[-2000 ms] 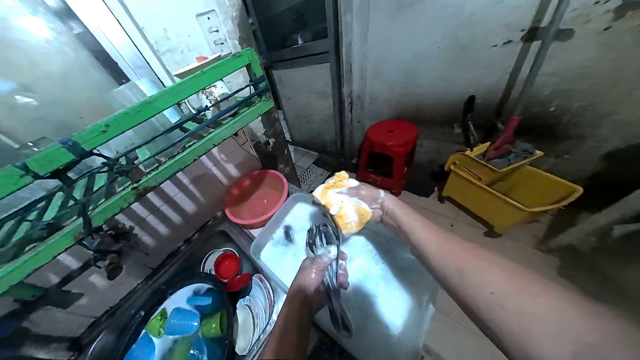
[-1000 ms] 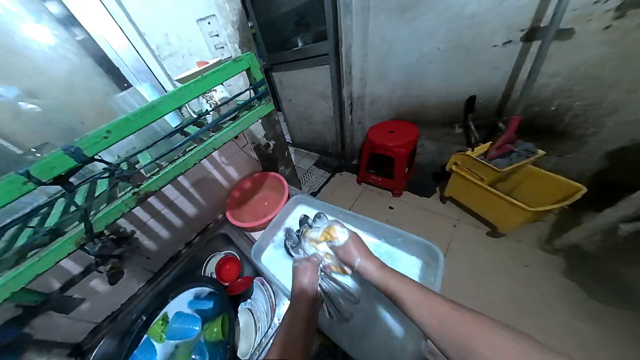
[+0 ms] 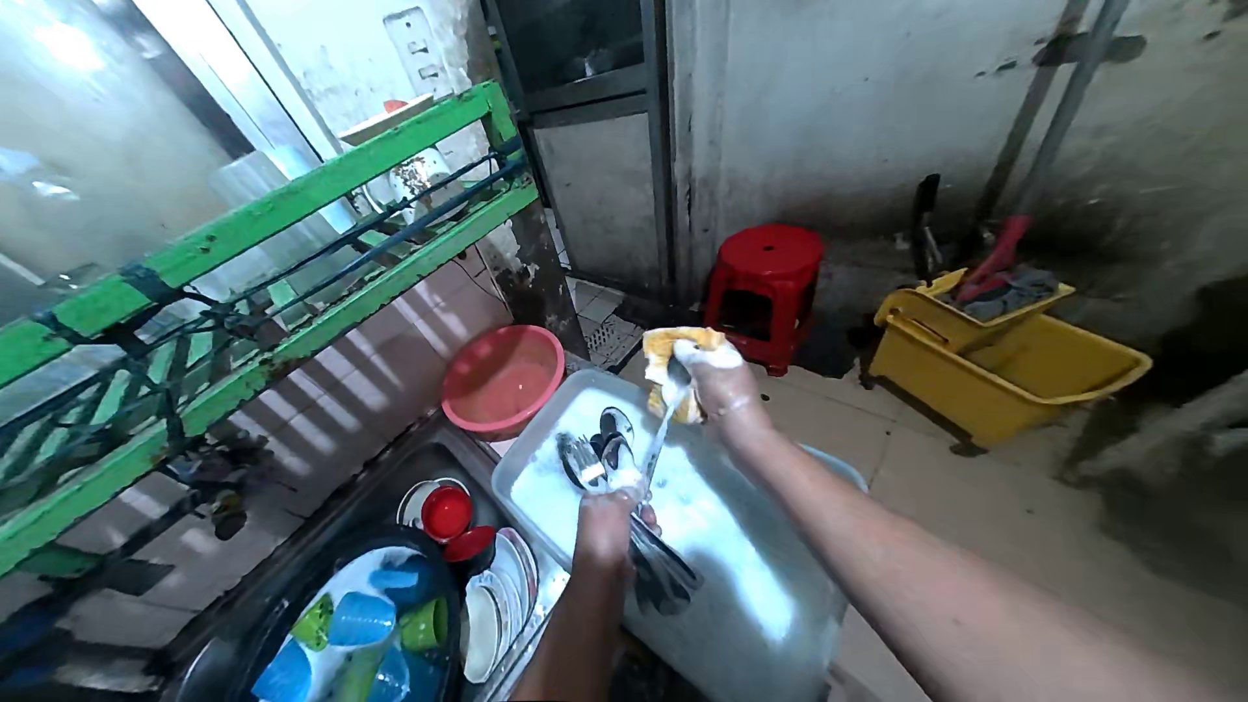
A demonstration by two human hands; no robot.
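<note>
My left hand (image 3: 612,526) is closed around a bundle of metal spoons and forks (image 3: 604,458), their ends sticking out on both sides of the fist. Up and to the right, my right hand (image 3: 720,385) grips a foamy yellow-orange sponge or cloth (image 3: 673,349). One long piece of cutlery runs from the left hand up to the sponge. Both hands are over a large translucent plastic tub (image 3: 780,585) with whitish soapy water. Suds cover the fingers of the right hand.
Left of the tub, a black basin (image 3: 444,604) holds blue and green cups in suds, beside stacked plates (image 3: 502,595) and red bowls (image 3: 447,512). A pink basin (image 3: 502,380), green rack (image 3: 390,283), red stool (image 3: 765,283) and yellow mop bucket (image 3: 994,370) stand farther off.
A second ago both hands were together at the cutlery over the tub; now the right hand has moved up and right with the sponge, apart from the left. The left hand still holds the bundle.
</note>
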